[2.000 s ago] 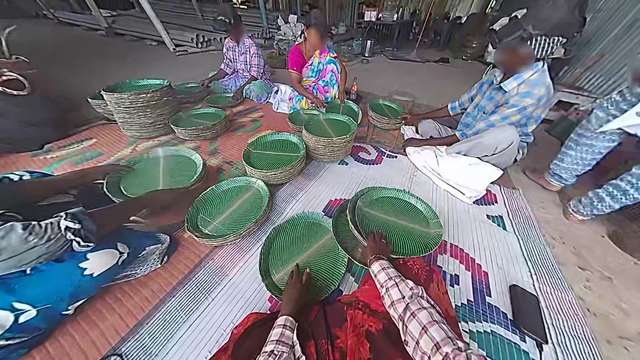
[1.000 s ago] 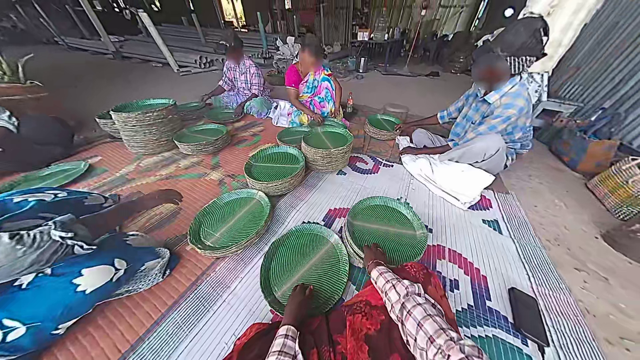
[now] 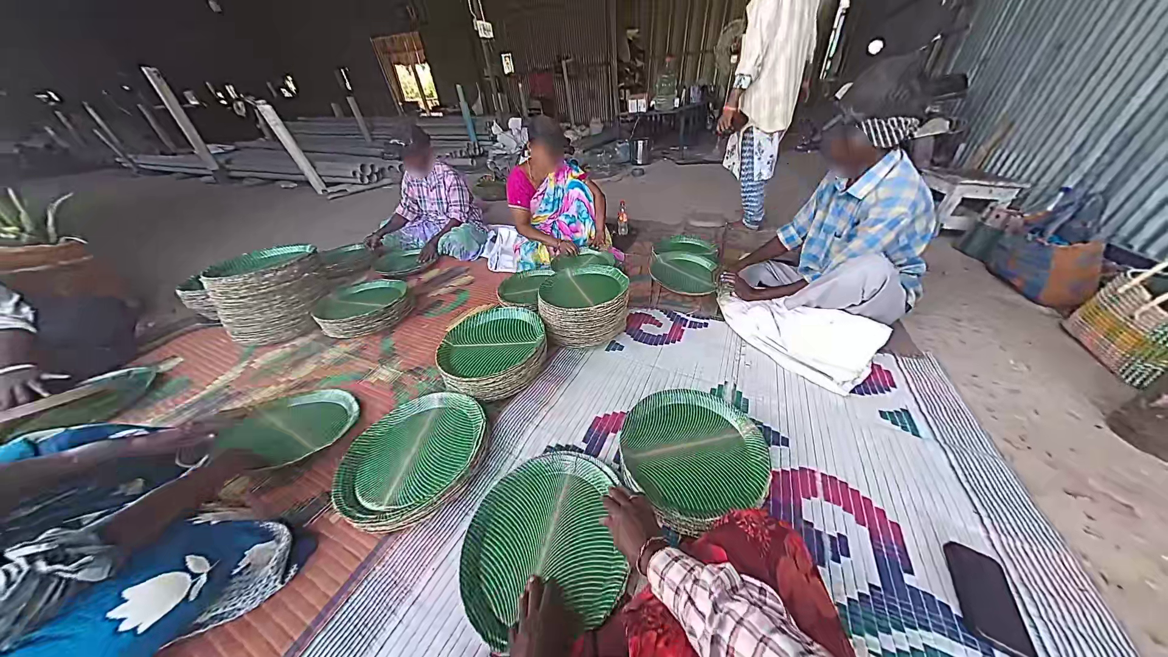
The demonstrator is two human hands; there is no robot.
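Observation:
A round green leaf-patterned plate (image 3: 538, 520) leans over my lap at the bottom centre. My left hand (image 3: 545, 616) lies on its lower rim, and my right hand (image 3: 631, 525) touches its right edge; whether the fingers grip it is hard to tell. Just right of it, a stack of the same plates (image 3: 698, 452) rests on the white mat. Left of my plate is another stack (image 3: 411, 456), its top plate smaller than the one beneath. Beyond it stands a further stack with brown woven-looking sides (image 3: 493, 351).
A co-worker in blue clothing sits close at my left, hands on a green plate (image 3: 297, 424). Other people sit farther off around more stacks (image 3: 584, 301); one person stands at the back. A black phone (image 3: 985, 593) lies on the mat (image 3: 821, 420) at the right.
My right hand has moved left from the right-hand stack to the edge of the plate by my left hand. The co-worker at the left has a plate at hand again. The view has tilted up.

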